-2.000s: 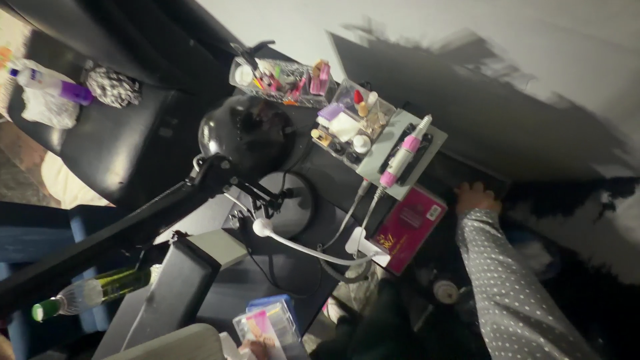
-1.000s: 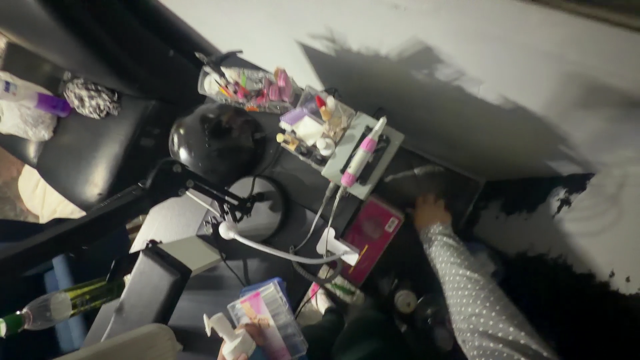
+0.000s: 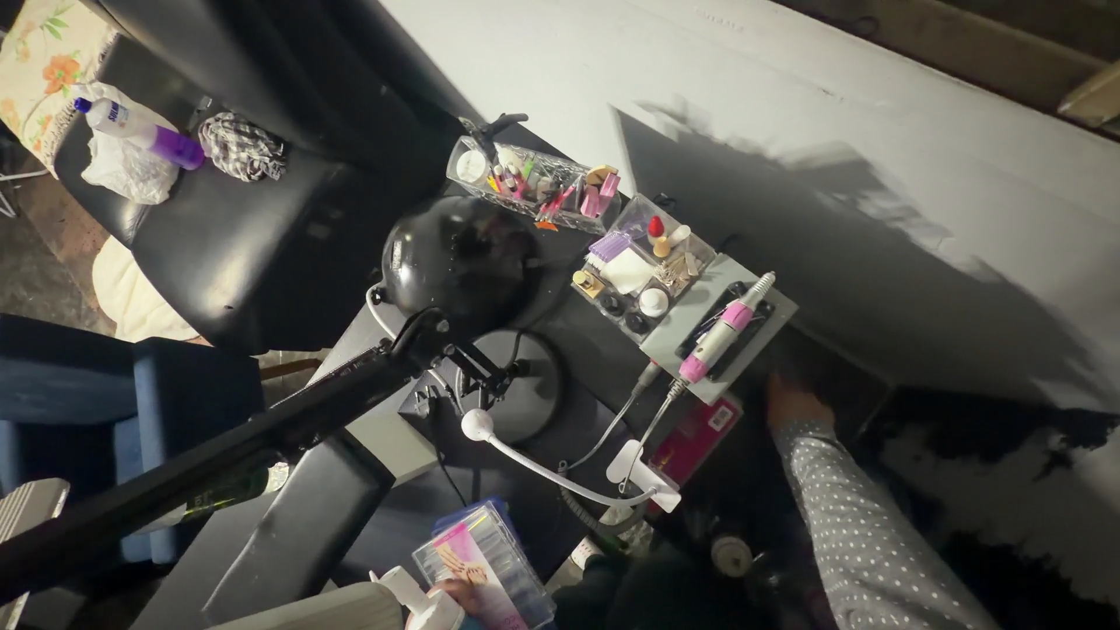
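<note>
My right hand (image 3: 796,401), in a grey dotted sleeve, reaches into the dark area beside a magenta box (image 3: 697,442); its fingertips are lost in shadow. At the bottom, the fingers of my left hand (image 3: 458,595) show between a white pump bottle (image 3: 420,604) and a clear compartment case (image 3: 514,569) with a pink printed card. Which of them it holds is unclear. A pink and white electric nail drill (image 3: 719,339) rests on a grey control unit (image 3: 672,350). Next to it stand a clear organizer (image 3: 604,302) with small bottles and brushes, and a mesh basket (image 3: 542,184) of tools.
A black desk lamp (image 3: 459,262) with a long arm (image 3: 219,464) crosses the left side. A thin white gooseneck lamp (image 3: 560,479) and cables curve over the black table. Farther left, a black chair (image 3: 254,254) holds a purple-and-white bottle (image 3: 140,133). A pale wall (image 3: 787,114) borders the right.
The white pump bottle now shows beside the clear case; it was not plain two seconds ago. My right hand stays beside the magenta box, its fingers now deeper in shadow.
</note>
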